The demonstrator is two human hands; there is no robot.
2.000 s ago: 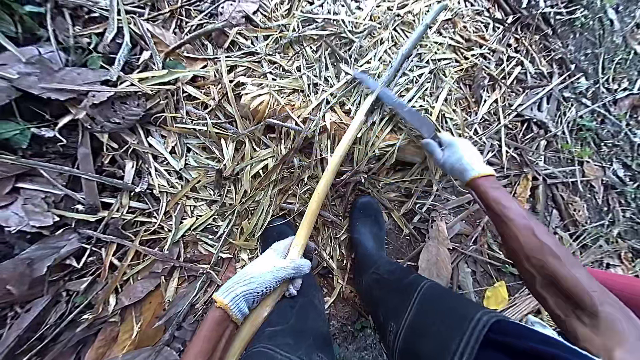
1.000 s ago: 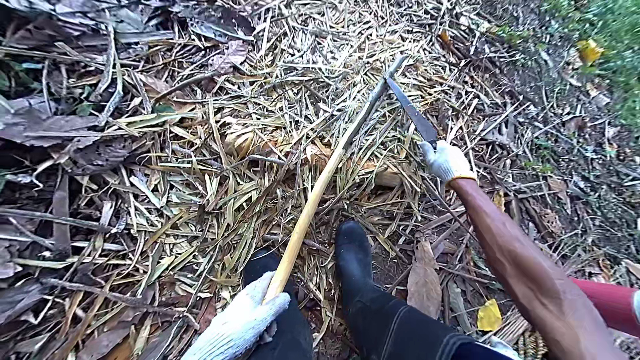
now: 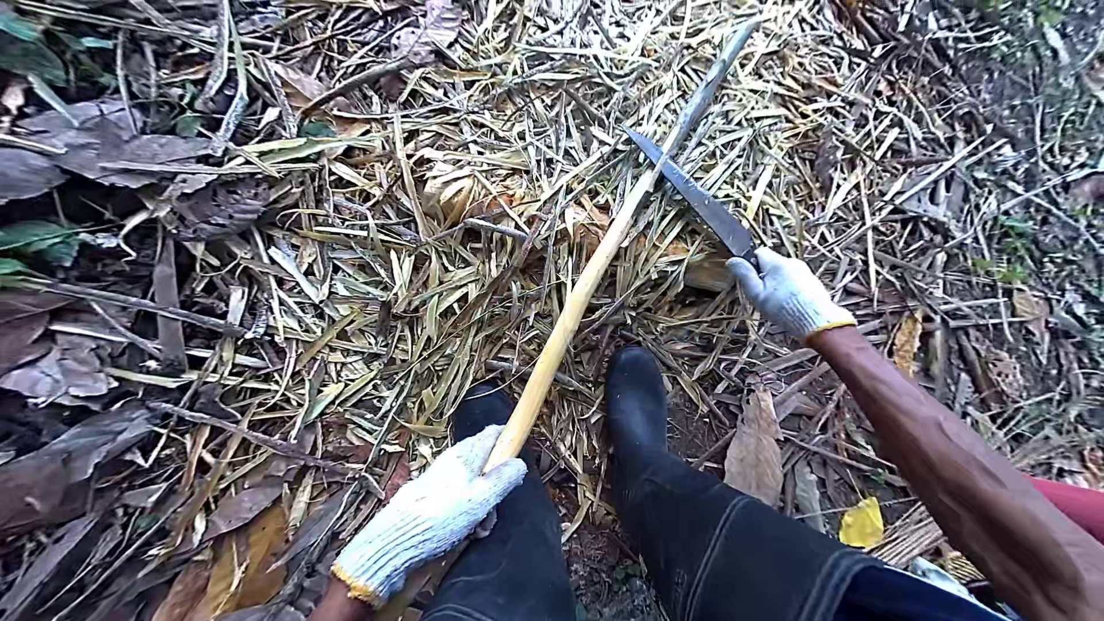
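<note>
My left hand, in a white knitted glove with a yellow cuff, grips the lower part of a long wooden pole. The near length of the pole is peeled and pale yellow; its far end is grey-green, as if bark is still on. My right hand, gloved the same way, holds a machete by its handle, which the fingers mostly hide. The blade points up and left and crosses the pole near the border of the peeled part. Whether the edge bites into the wood cannot be told.
Strips of peeled bark cover the ground around the pole. A cut piece of wood lies partly buried in them. My dark boots stand close below. Dry brown leaves and twigs lie on both sides, with a yellow leaf at the lower right.
The machete was beside the pole's far end a second ago; now its blade crosses the pole farther down. Both hands have kept their hold. The view has shifted somewhat.
</note>
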